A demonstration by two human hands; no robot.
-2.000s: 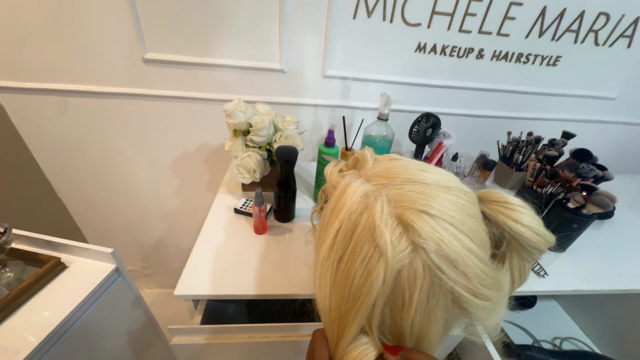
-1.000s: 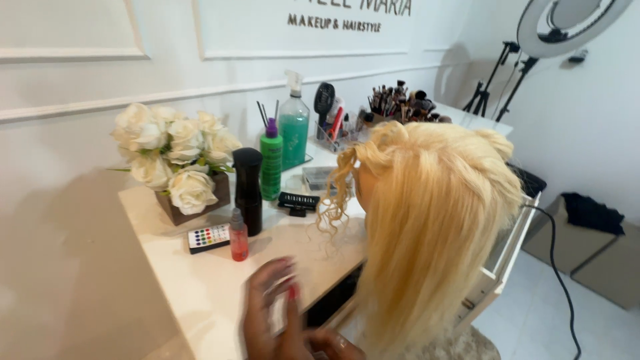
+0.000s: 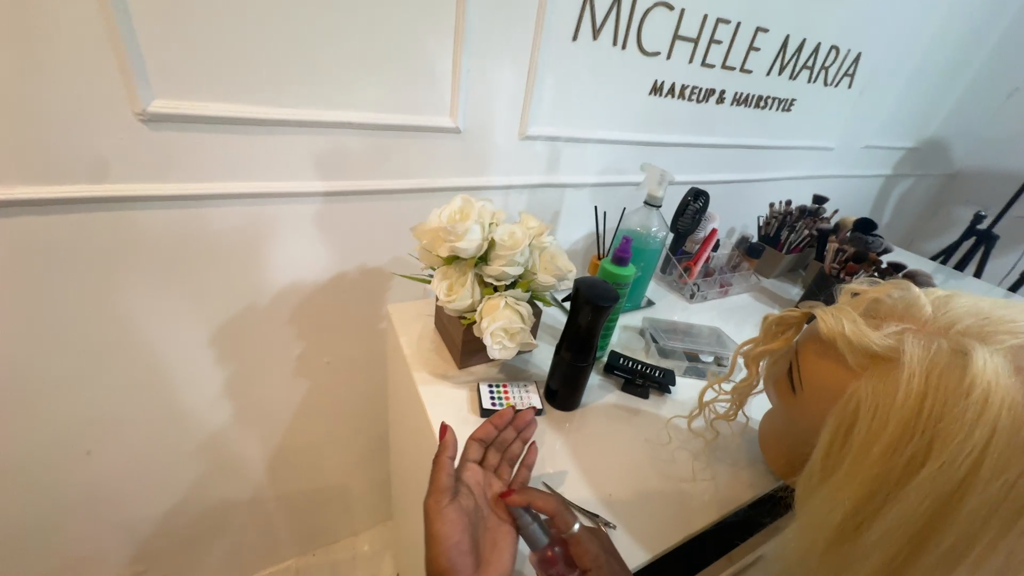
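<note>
My left hand (image 3: pixel 480 496) is held palm up over the table's front left corner, fingers apart, nothing in it. Against its palm, my right hand (image 3: pixel 572 524) grips a small spray bottle of pink liquid (image 3: pixel 552 552), one finger on its top. A slim metal tool, perhaps a hair clip (image 3: pixel 588 510), shows beside the right hand; whether it is held or lies on the table I cannot tell. At the right is a mannequin head (image 3: pixel 788 400) with a long blonde wig (image 3: pixel 920 424), curly strands loose at the face.
On the white table (image 3: pixel 680 472) stand white roses in a box (image 3: pixel 468 340), a black spray bottle (image 3: pixel 580 344), a green bottle (image 3: pixel 614 292), a black claw clip (image 3: pixel 640 374), a small remote control (image 3: pixel 510 396), a clear case (image 3: pixel 692 346) and makeup brushes (image 3: pixel 788 228). A dark drawer opening (image 3: pixel 720 532) lies below the edge.
The small pink bottle stood on the table a second ago and is now in my right hand. My left palm has turned up. The view has swung left from the wig.
</note>
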